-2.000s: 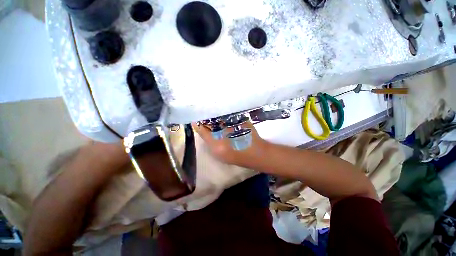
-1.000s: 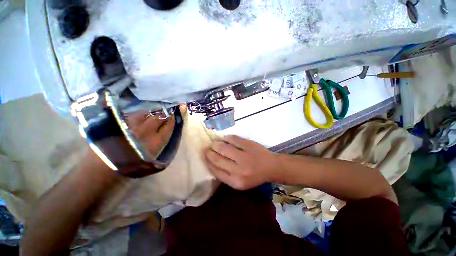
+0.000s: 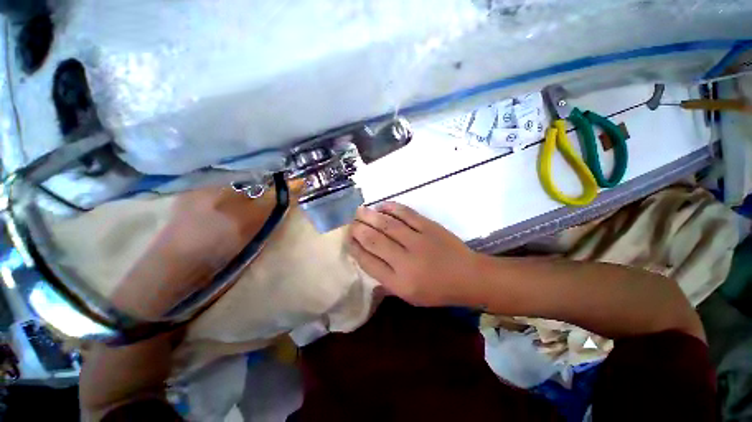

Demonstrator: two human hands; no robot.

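The beige cloth (image 3: pixel 289 280) lies under the presser foot area (image 3: pixel 326 177) of the white sewing machine (image 3: pixel 247 91) and hangs over the table's front edge. My left hand (image 3: pixel 227 216) is on the cloth left of the needle area, seen partly through a clear, dark-rimmed guard (image 3: pixel 284 198); its fingertips are hard to make out. My right hand (image 3: pixel 404 251) is right of the foot, fingers together at the cloth's right edge, thumb hidden. The needle tip is not distinguishable.
Scissors with yellow and green handles (image 3: pixel 581 157) lie on the white bed, beside small white printed labels (image 3: pixel 507 124) and a brown tab (image 3: pixel 613 136). A wooden-handled tool (image 3: pixel 713 105) is far right. Beige garments (image 3: pixel 651 231) heap beyond the front edge.
The view has moved closer and the machine head sits higher in it. My right hand has come out from behind the foot area to the cloth's right edge. The labels have come into view.
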